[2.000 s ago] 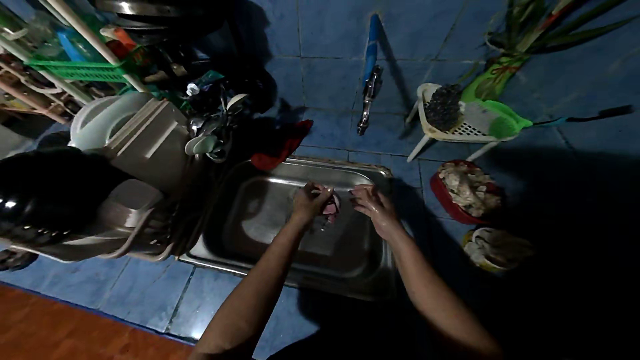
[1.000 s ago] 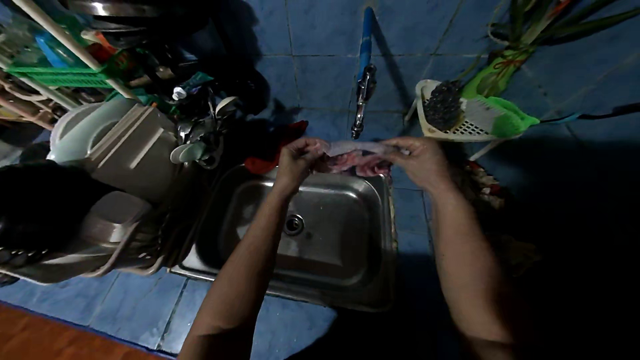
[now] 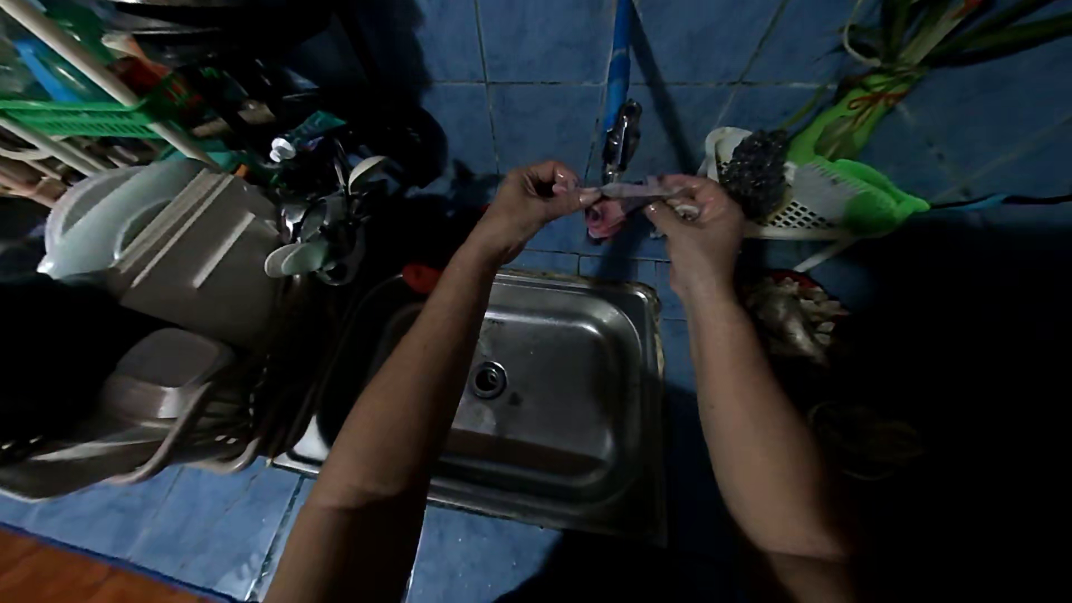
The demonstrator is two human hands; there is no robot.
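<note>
My left hand [image 3: 529,208] and my right hand [image 3: 702,224] pinch a pinkish, wet piece of raw meat or fish [image 3: 624,201] between them, stretched from side to side. It is right under the metal faucet [image 3: 621,138] on its blue pipe, above the far rim of the stainless steel sink [image 3: 553,347]. A reddish part of the piece hangs down between the hands. To the right of my right forearm, a red bowl [image 3: 796,318] contains pale pieces, probably the same kind of food.
Left of the sink, a dish rack [image 3: 159,461] bears plastic containers, near utensils [image 3: 314,226]. A small red item [image 3: 420,278] touches the sink's far left rim. A white perforated stand [image 3: 796,213] holds a dark scrubber and a green strainer [image 3: 871,197]. A dim bowl [image 3: 867,435] is at right.
Both hands have risen from inside the sink to the faucet, spreading the piece between them. Since one second ago, it has come up closer under the faucet's mouth.
</note>
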